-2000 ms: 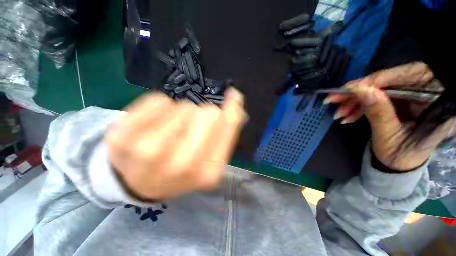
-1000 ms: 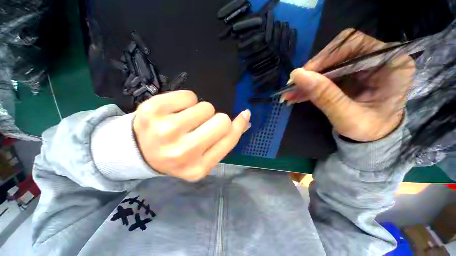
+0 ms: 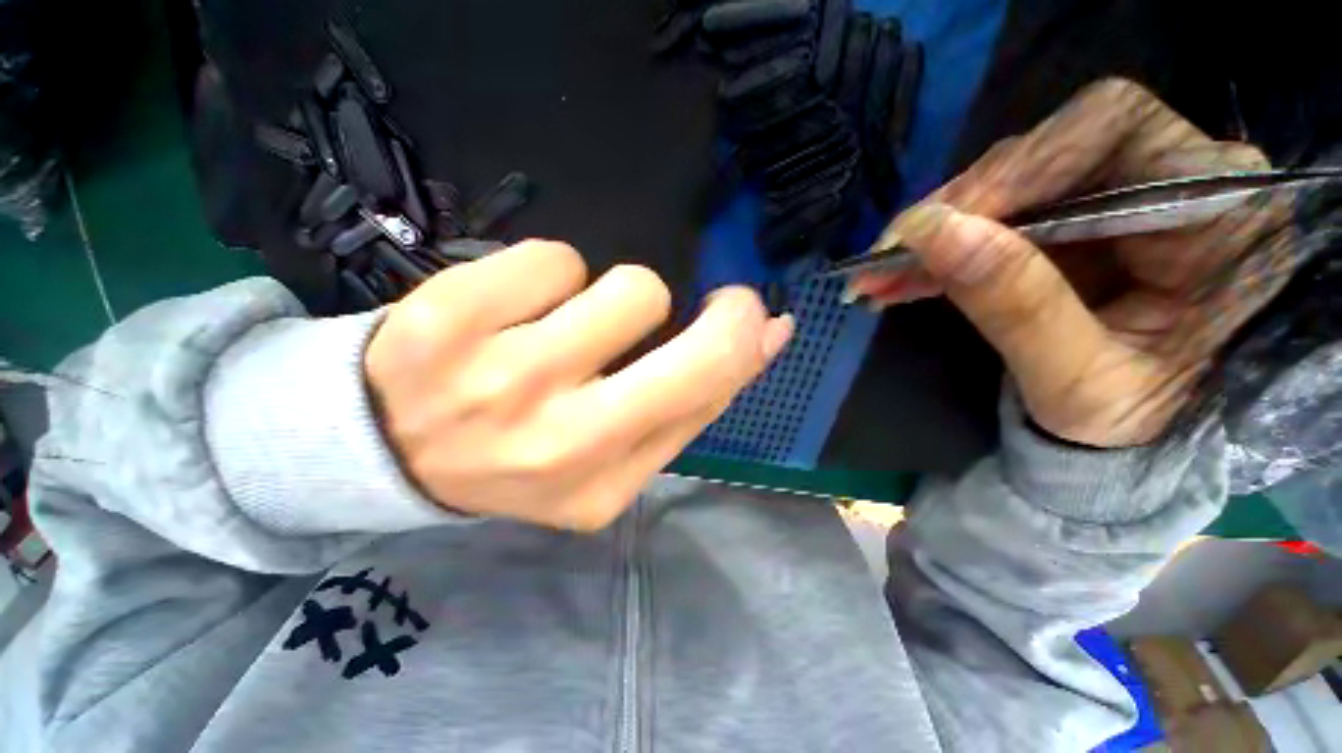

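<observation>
My right hand [image 3: 1096, 272] holds metal tweezers [image 3: 1163, 206], their tip at the upper part of a blue sheet with a grid of tiny dots [image 3: 780, 397]. My left hand [image 3: 552, 390] is curled at the sheet's left edge, back of the hand up, index fingertip and thumb close together near the tweezer tip. A bit of something dark shows by its index fingertip; what the fingers hold is hidden. Small black plastic housings lie in a loose heap [image 3: 353, 147] beyond my left hand and in a packed group [image 3: 810, 118] on the blue sheet's far part.
A black mat [image 3: 574, 133] lies under both heaps on a green bench [image 3: 133, 206]. Crinkled clear plastic [image 3: 1295, 419] is at the right. Strands of dark hair hang over the right side. Cardboard boxes [image 3: 1280, 640] and a blue item [image 3: 1119, 684] are low at the right.
My left hand has come to the sheet's left edge beside the tweezer tip. The tweezers have left the packed housings and are over the dotted part. The view has also shifted.
</observation>
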